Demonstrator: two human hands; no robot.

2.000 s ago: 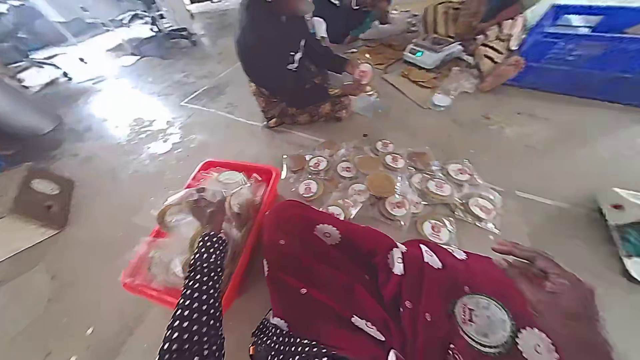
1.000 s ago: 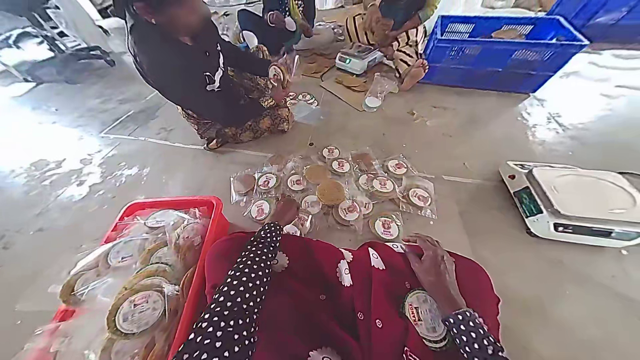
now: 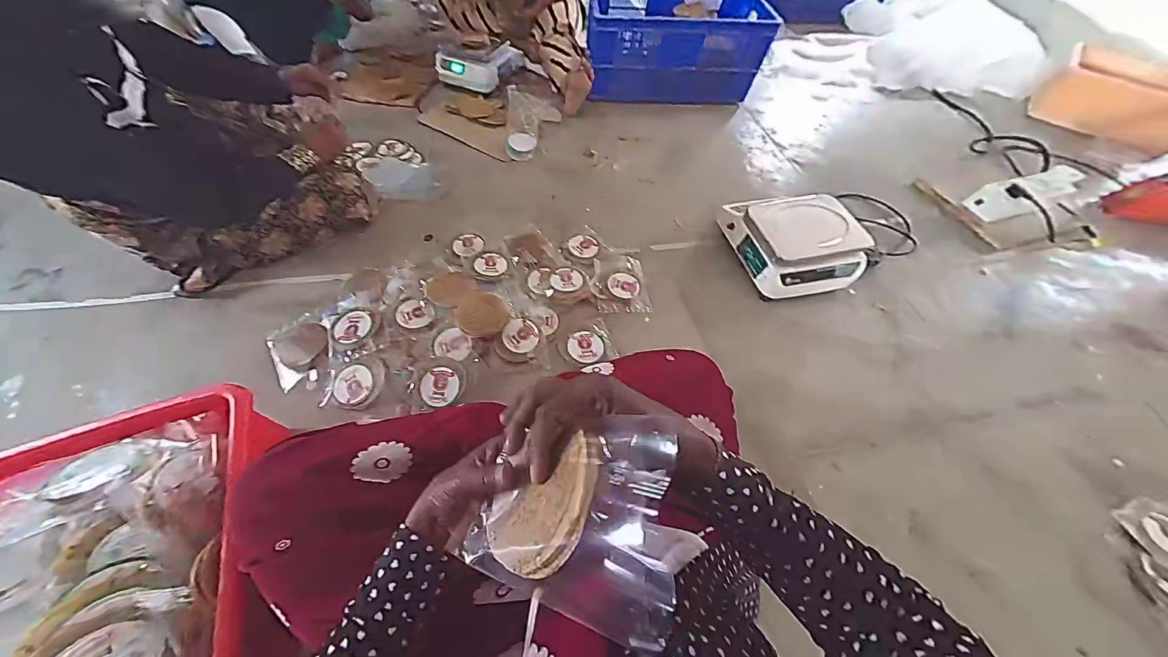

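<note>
My left hand (image 3: 465, 493) grips the left edge of a clear plastic bag (image 3: 630, 547) over my lap. Inside the bag is a stack of thin round tan flatbreads (image 3: 543, 516), tilted on edge. My right hand (image 3: 570, 411) pinches the same bag and stack from above, its fingers bent over the top. Beyond my knees, many clear packets with round labels (image 3: 441, 383) are spread on the floor, with bare tan discs (image 3: 482, 315) among them. To my left a red plastic crate (image 3: 239, 456) holds several more bagged stacks.
A white weighing scale (image 3: 808, 242) with a cable stands on the floor at right. Ahead sit a person in dark clothes (image 3: 164, 119) and another near a second scale (image 3: 474, 68). A blue crate (image 3: 680, 59) is behind. Farther right lies a power strip (image 3: 1031, 201) with black cords.
Both hands have come together over my lap and now hold a bag of flatbreads; a second ago they were apart near my knees. The view has swung to the right.
</note>
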